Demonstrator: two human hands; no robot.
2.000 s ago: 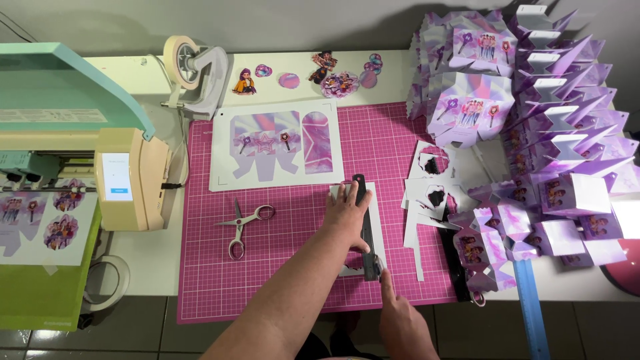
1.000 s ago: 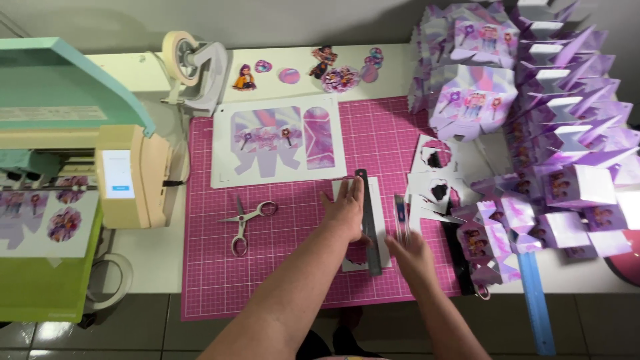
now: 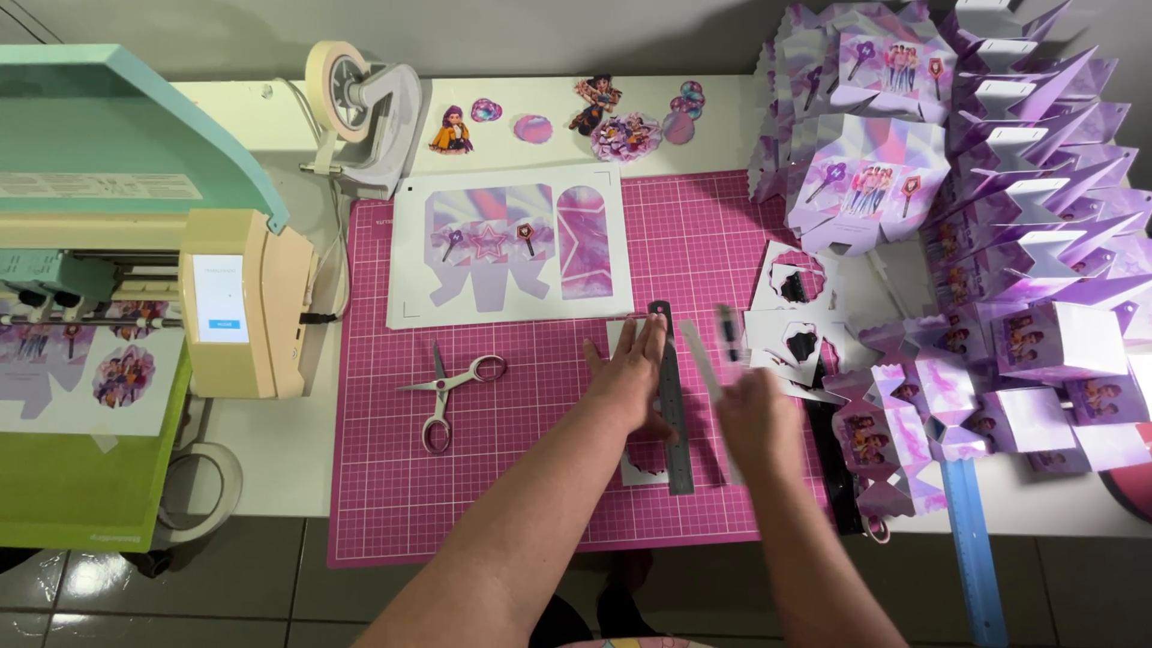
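Observation:
On the pink cutting mat (image 3: 504, 504), my left hand (image 3: 632, 376) lies flat with its fingers apart, pressing a dark metal ruler (image 3: 680, 450) and a white paper sheet with a cut-out (image 3: 641, 475). To the right, my right hand (image 3: 760, 418) is closed around a blurred slim tool (image 3: 727, 331), perhaps a craft knife. A narrow paper strip (image 3: 700, 355) lies between the ruler and that hand. White-handled scissors (image 3: 441, 385) rest open at the left of the mat. Printed box sheets (image 3: 409, 270) are stacked behind.
A cutting machine (image 3: 238, 315) stands at left, with a tape dispenser (image 3: 382, 135) beside it. Printed cutouts (image 3: 533, 129) lie along the back. Purple paper boxes (image 3: 1062, 342) crowd the right side. Paper scraps (image 3: 765, 288) and a blue ruler (image 3: 976, 558) are near them.
My right hand has moved up from the ruler's lower end and off to its right, with the tool. A narrow strip now lies apart from the sheet. My left hand still presses the ruler.

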